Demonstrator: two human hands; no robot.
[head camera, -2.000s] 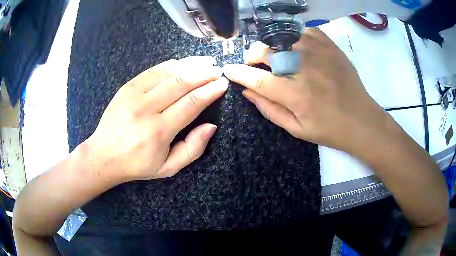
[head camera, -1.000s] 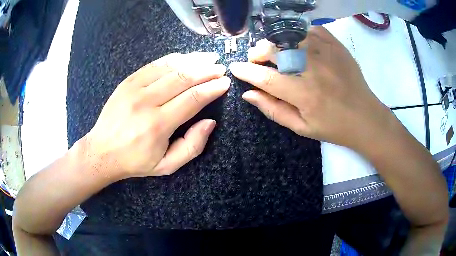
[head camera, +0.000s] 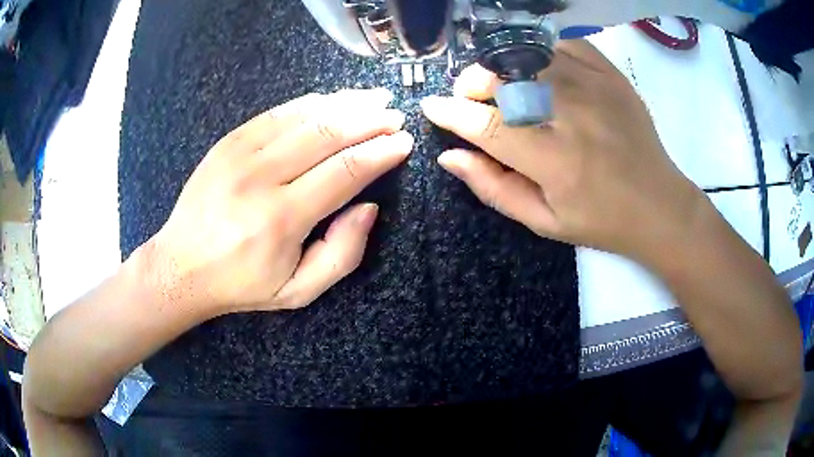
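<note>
A dark, fleecy garment panel lies flat over the middle of the white table and reaches under the machine. The silvery two-toed presser foot rests at the panel near the top centre. My left hand lies flat on the panel, fingertips just below and left of the foot, thumb apart. My right hand lies on the panel to the right, its fingertips close to the foot, partly behind the grey cylinder. Neither hand grips the cloth. A separate pocket piece cannot be made out.
The white machine head hangs above the work. Dark red loops lie at the upper right of the table. A ruler tape runs along the front edge. Dark cloth lies at the upper left. A small pale scrap is below left.
My right hand has shifted slightly right, opening a gap between the two hands' fingertips. The machine head and foot sit slightly higher and further right in the picture.
</note>
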